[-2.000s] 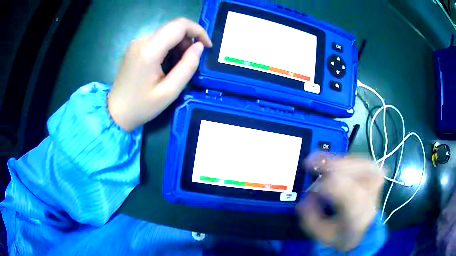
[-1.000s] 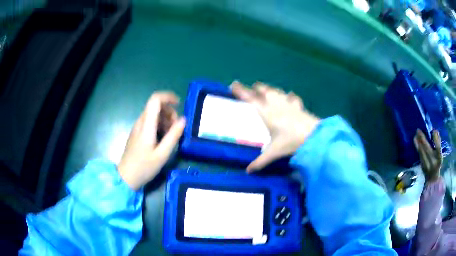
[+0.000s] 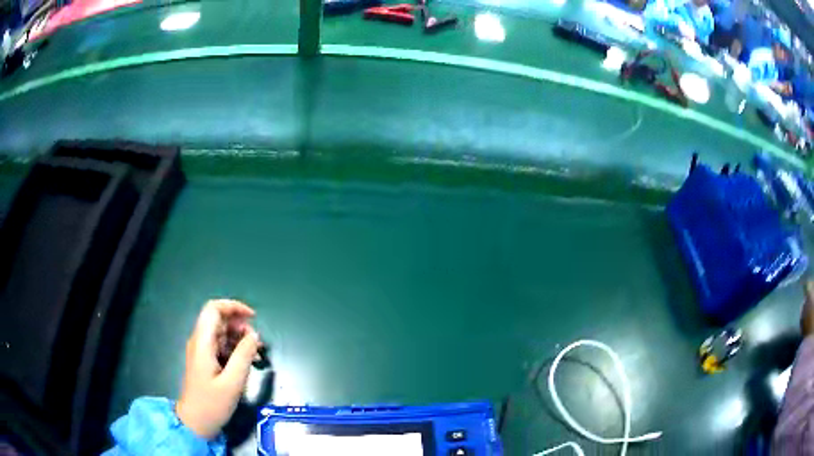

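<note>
One blue handheld tester (image 3: 375, 413) lies at the bottom edge, cut off by it. Its lit white screen (image 3: 348, 444) and small OK key (image 3: 457, 435) partly show. My left hand (image 3: 220, 367) is above the mat, left of the tester and not touching it, with fingers curled. A small dark spot shows at its fingertips; I cannot tell whether it is held. My right hand is out of view. A white cable (image 3: 622, 383) lies looped on the mat right of the tester, one end showing.
Black foam trays (image 3: 67, 285) stand at the left. Upright blue units (image 3: 727, 240) stand at the right, with a small yellow-and-black item (image 3: 719, 351) below them. Another person's sleeve (image 3: 797, 405) is at the right edge. A raised ledge (image 3: 464, 120) crosses behind the green mat (image 3: 402, 276).
The view has tilted up, so the bench's far side shows. The right hand has left the picture. Only one tester still shows, at the bottom edge. The left hand is no longer beside a tester's edge.
</note>
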